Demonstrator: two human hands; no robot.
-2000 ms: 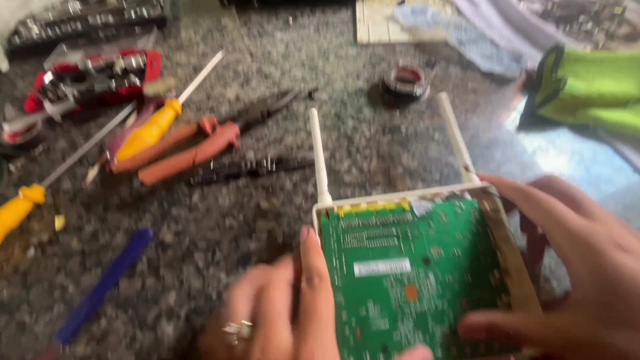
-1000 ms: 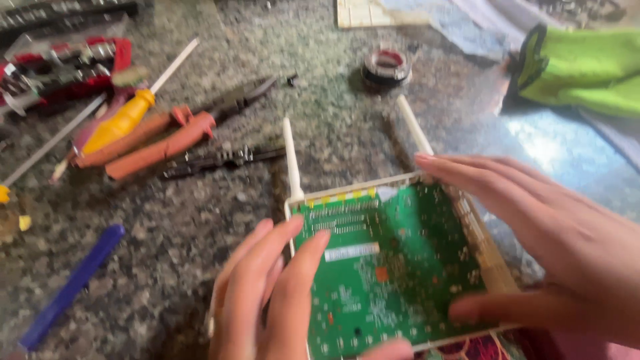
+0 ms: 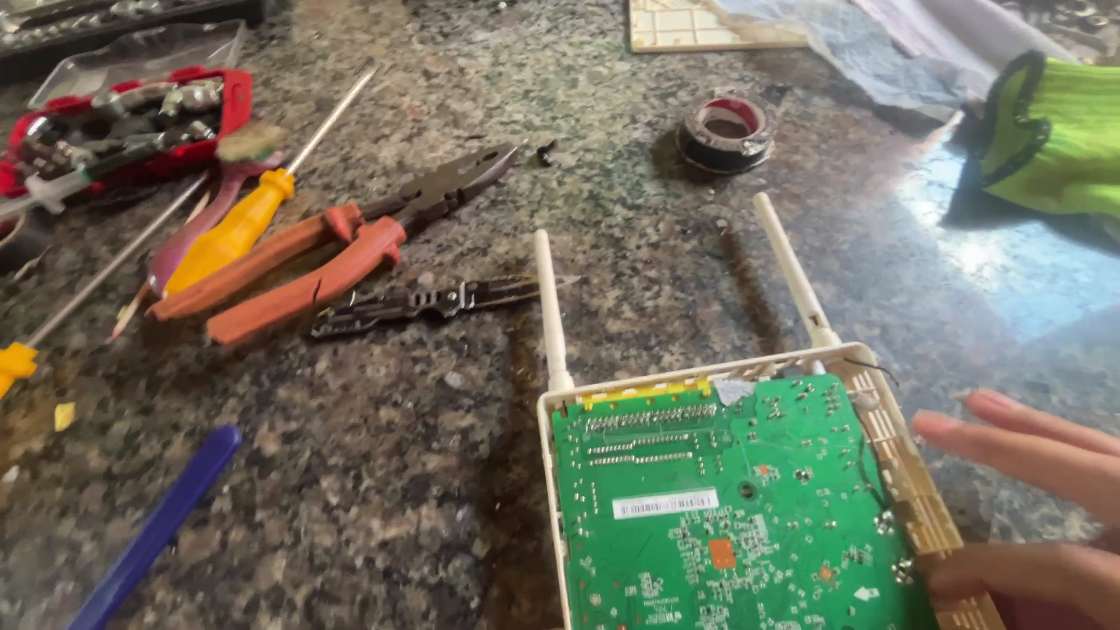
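A green circuit board lies solder side up inside a white plastic router housing. Two white antennas stick out from the housing's back edge, a left one and a right one. A thin dark wire runs by the right back corner. At the right, my right hand has its fingers spread; the lower finger or thumb is at the housing's right wall, the upper fingers are apart from it. My left hand is out of view. The near end of the housing is cut off by the frame.
Left of the housing lie combination pliers, a folding knife, a yellow-handled screwdriver, a blue plastic stick and a red case of bits. Behind are a tape roll, a white plastic panel and a green glove.
My left hand was at the housing's left side and has left the view. The fingers of my right hand have come away from the back right corner.
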